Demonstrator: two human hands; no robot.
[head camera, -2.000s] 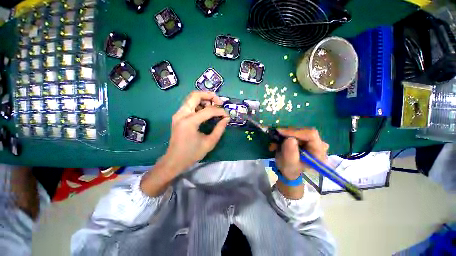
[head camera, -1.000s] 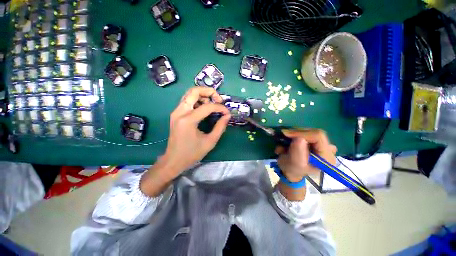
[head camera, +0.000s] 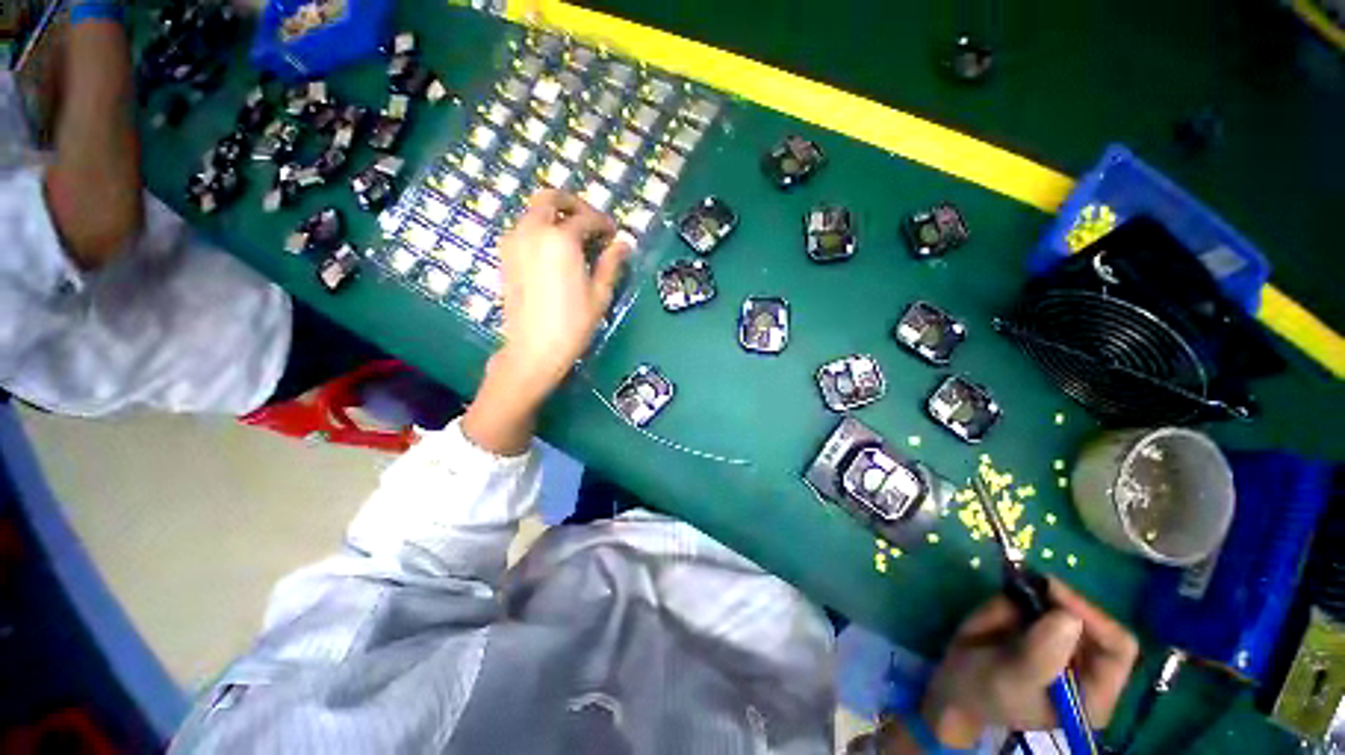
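Note:
My left hand (head camera: 553, 280) is over the right part of the clear blister tray (head camera: 428, 236) with its rows of whitish parts. Its fingertips are bent down at a part, and I cannot tell if they grip it. A thin solder wire (head camera: 679, 446) trails from below this hand across the mat. My right hand (head camera: 1040, 664) holds the soldering iron (head camera: 1069, 708), its tip over the pale-yellow pieces (head camera: 991, 509). One square black housing (head camera: 882, 484) sits on the dark jig (head camera: 835, 451), touched by neither hand. Several other housings (head camera: 764, 325) lie on the mat.
A whitish cup (head camera: 1158, 494), blue soldering station (head camera: 1254, 568) and black fan (head camera: 1106, 354) stand at the right. A blue bin (head camera: 1165, 221) is behind the fan. At the far left are another person's arm (head camera: 96, 162), a pile of dark housings (head camera: 303, 133) and a blue bin (head camera: 317, 37).
My left hand has left the housing at the jig and moved left to the tray. My right hand has drawn the iron away from the housing. The view has turned and shifted left.

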